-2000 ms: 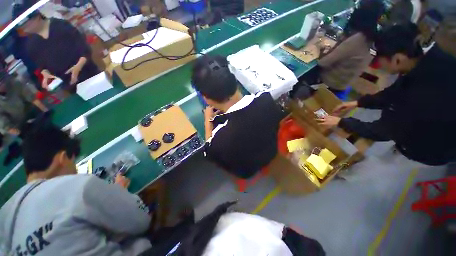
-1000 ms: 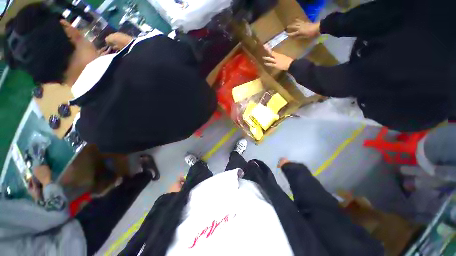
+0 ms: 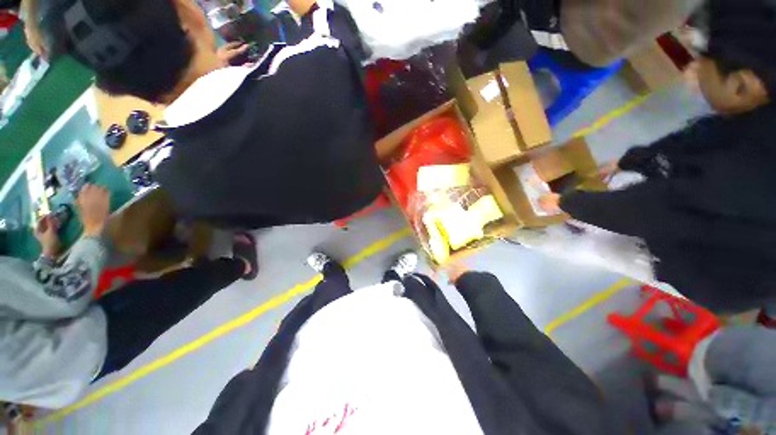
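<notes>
An open brown carton (image 3: 504,197) stands on the floor in front of me. It holds a crumpled red plastic bag (image 3: 431,143) and several yellow pieces (image 3: 464,223). My right hand (image 3: 456,270) is small and blurred at the end of a black sleeve, beside the carton's near corner. I cannot tell whether it touches the carton, and its finger state is unclear. My left hand is not in view; only a dark sleeve shows at lower left.
A person in black sits ahead at the green bench (image 3: 15,204). Another in grey works at left with black units (image 3: 115,136) nearby. At right a person reaches into a second carton (image 3: 579,161). A closed carton (image 3: 508,115) and a red stool (image 3: 664,327) also show.
The view has swung down from the bench to the floor and my body. The right person's hands have moved to a lower carton. My left hand, visible a second ago, is out of sight.
</notes>
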